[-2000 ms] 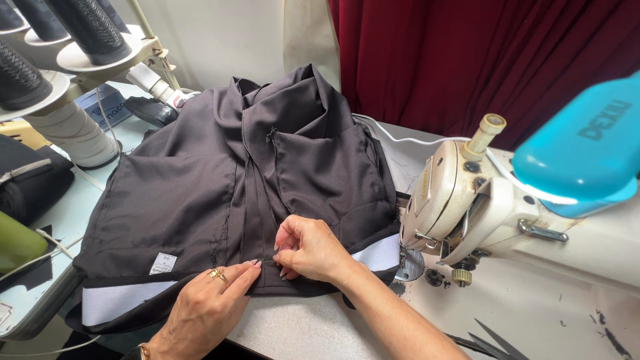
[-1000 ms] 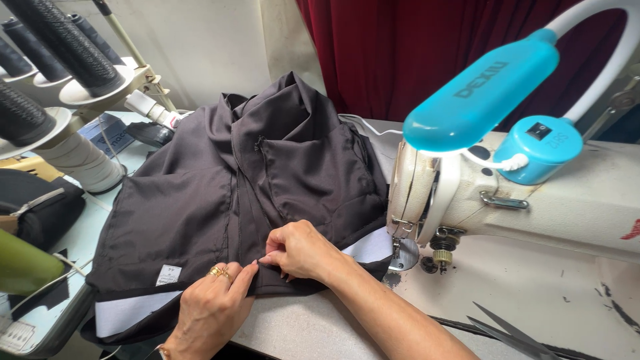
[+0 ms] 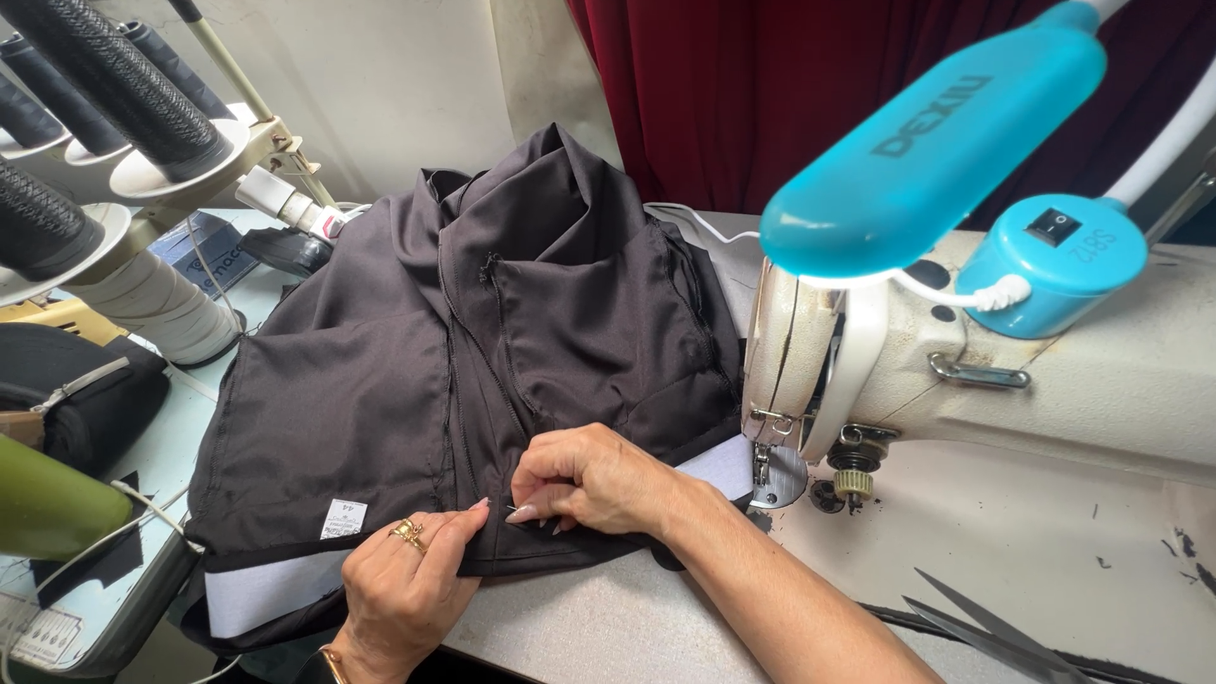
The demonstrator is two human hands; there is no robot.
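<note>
A dark garment (image 3: 589,332), with pocket bags and overlocked seams showing, lies bunched over the table beside the sewing machine (image 3: 817,370). Its waistband has a pale strip (image 3: 275,589), and a small white label (image 3: 344,519) bearing writing sits above it. My left hand (image 3: 413,570), with a gold ring, pinches the cloth near the waistband between thumb and index finger. Just right of it, my right hand (image 3: 589,480) holds a thin, pin-like thing (image 3: 511,507) between thumb and fingers at the cloth. Part of the garment's lower edge is hidden behind my left hand.
Open scissors (image 3: 997,627) lie at the lower right on the machine bed. A blue lamp (image 3: 936,142) overhangs the machine head. Thread cones (image 3: 114,85) stand at the left, above a black pouch (image 3: 76,394) and a green object (image 3: 57,499). A red curtain (image 3: 703,104) hangs behind.
My right hand has drawn slightly apart from my left fingertips, with the thin thing now visible at its fingers. The view has shifted, showing more of the lamp and scissors.
</note>
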